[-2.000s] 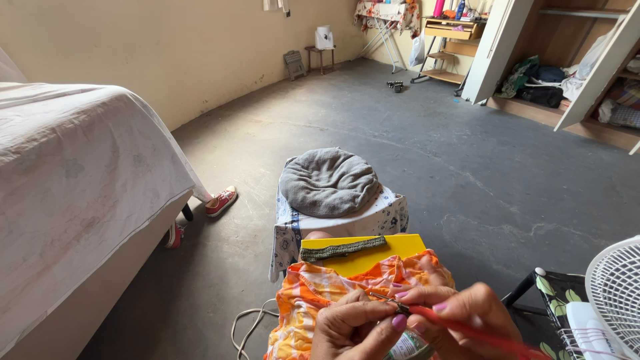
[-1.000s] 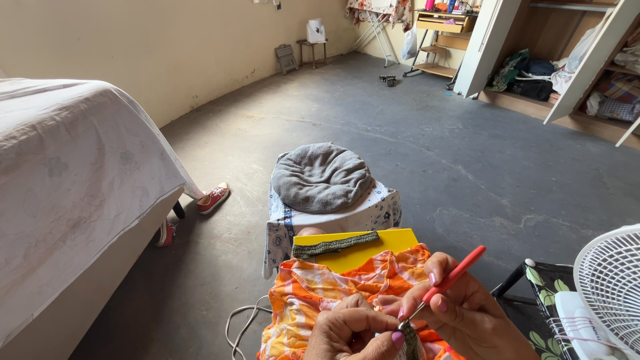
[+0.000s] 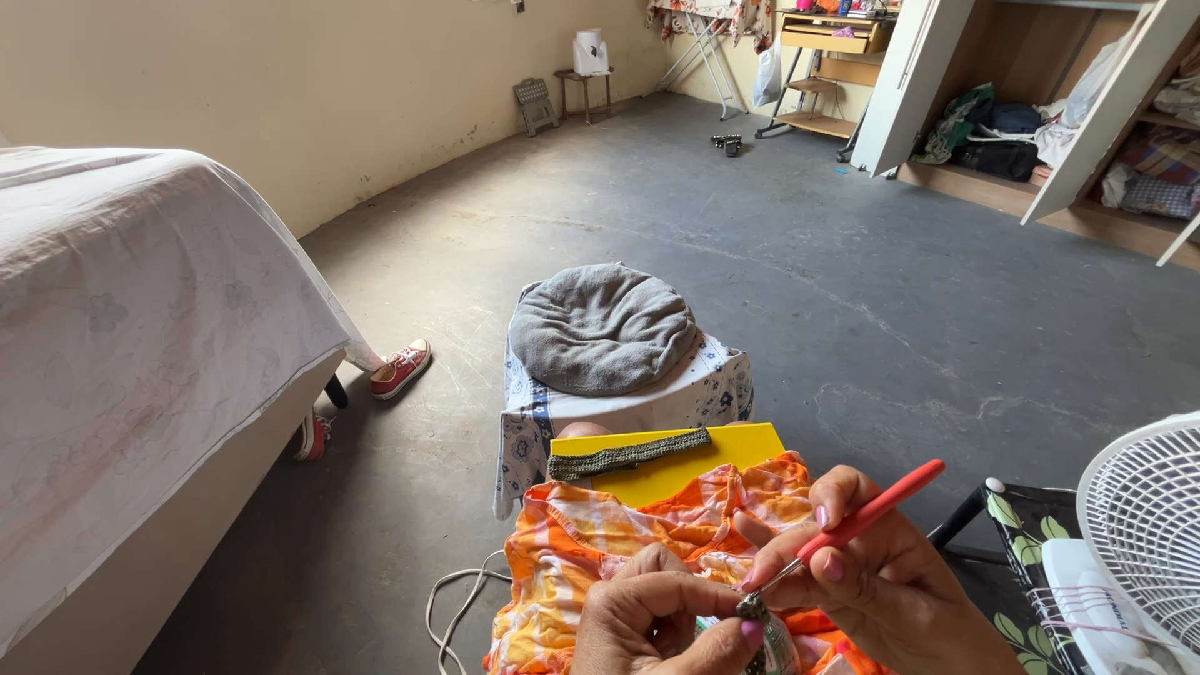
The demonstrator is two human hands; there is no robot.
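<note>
Low in the head view, my left hand [image 3: 656, 614] pinches a small piece of dark green crochet work [image 3: 753, 609] between thumb and forefinger. My right hand [image 3: 877, 572] holds a crochet hook with a red handle [image 3: 877, 506], its metal tip at the top of that piece. Orange and white patterned cloth [image 3: 562, 562] lies over my lap beneath both hands. Just beyond it, a finished-looking dark green crocheted strip [image 3: 628, 455] rests across a yellow board or folder [image 3: 675, 469]. A rounded, clear item is partly hidden behind the fingers.
A round grey cushion [image 3: 605, 328] sits on a cloth-covered stool [image 3: 647, 408] ahead. At left stands a bed [image 3: 159, 281] with red sneakers [image 3: 401, 368] beside it. A white fan [image 3: 1148, 525] stands at right by a leaf-patterned seat [image 3: 1022, 534]. An open wardrobe [image 3: 1012, 56] is farther back.
The red-handled hook, low and pointing right two seconds ago, is now tilted up to the right. My left hand still pinches the crochet work.
</note>
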